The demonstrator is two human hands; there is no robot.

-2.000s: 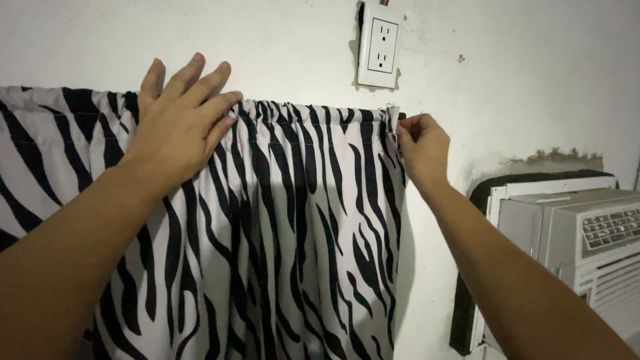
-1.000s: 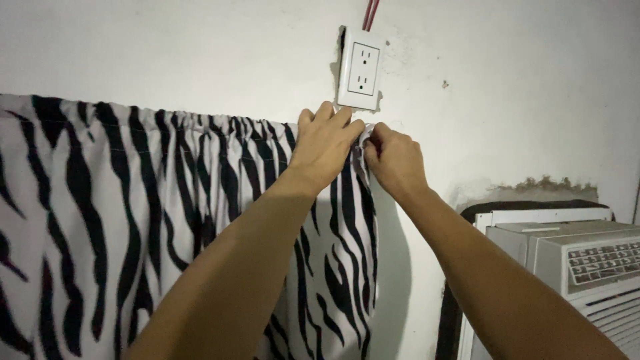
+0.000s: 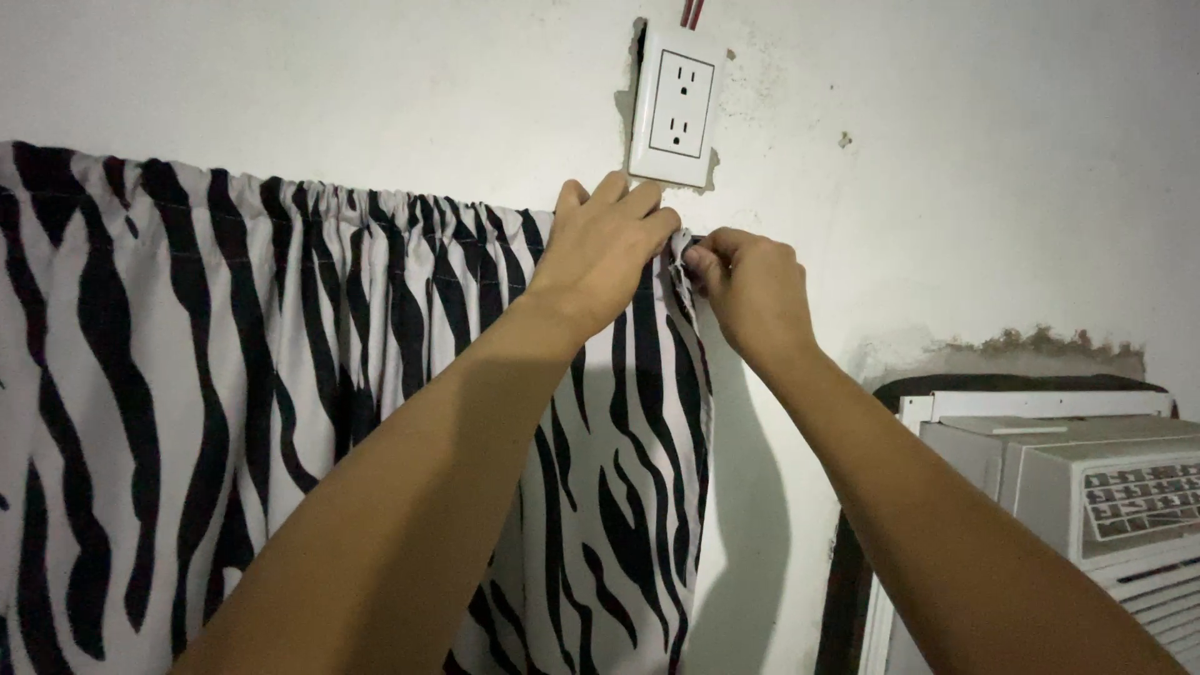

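Note:
A black-and-white zebra-striped curtain hangs gathered along its top hem against the wall. My left hand lies over the top hem near the curtain's right end, fingers bent around the gathered cloth. Just to its right, my right hand pinches the hem's end corner between thumb and forefinger. A short dark piece, perhaps the rod's end, shows between the two hands; the rest of it is hidden by cloth and fingers.
A white double wall outlet with red wires above it sits directly over my left hand, with chipped plaster around it. A window air conditioner is set in the wall at the lower right. A small chip marks the wall.
My left hand has moved right along the top hem, from farther left on the curtain to beside my right hand. My right hand has stayed at the curtain's end.

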